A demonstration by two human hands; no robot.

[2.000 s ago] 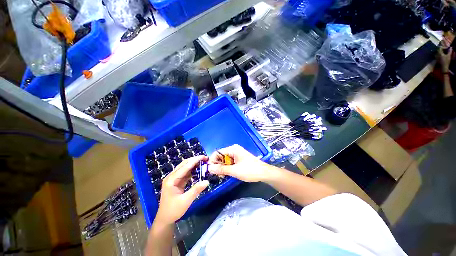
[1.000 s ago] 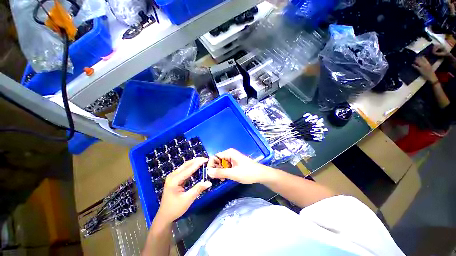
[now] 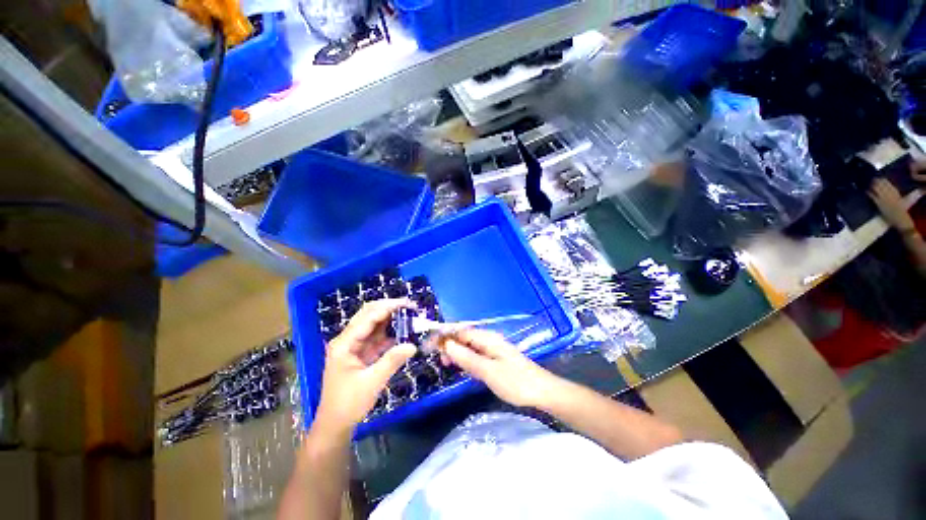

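Note:
My left hand (image 3: 364,355) is over the blue tray (image 3: 470,254) and holds a small dark module with a silver edge (image 3: 403,325) between thumb and fingers. My right hand (image 3: 485,358) is beside it, its fingertips closed near the module around something small and blurred; I cannot tell what. A thin pale line, perhaps a cable (image 3: 492,322), runs right from the fingertips over the tray. Rows of dark modules (image 3: 357,295) stand in the tray's left part, partly hidden by my hands.
A tilted blue bin (image 3: 345,208) is behind the tray. A white cable bundle (image 3: 619,287) on a clear bag and a black round object (image 3: 716,270) are at the right. Cabled units (image 3: 244,386) lie at the left. A white shelf (image 3: 406,86) crosses above. Another person's hand (image 3: 891,203) is far right.
The whole view has shifted, so the scene sits further right. The orange thing no longer shows in my right hand, and a thin pale line now shows over the tray.

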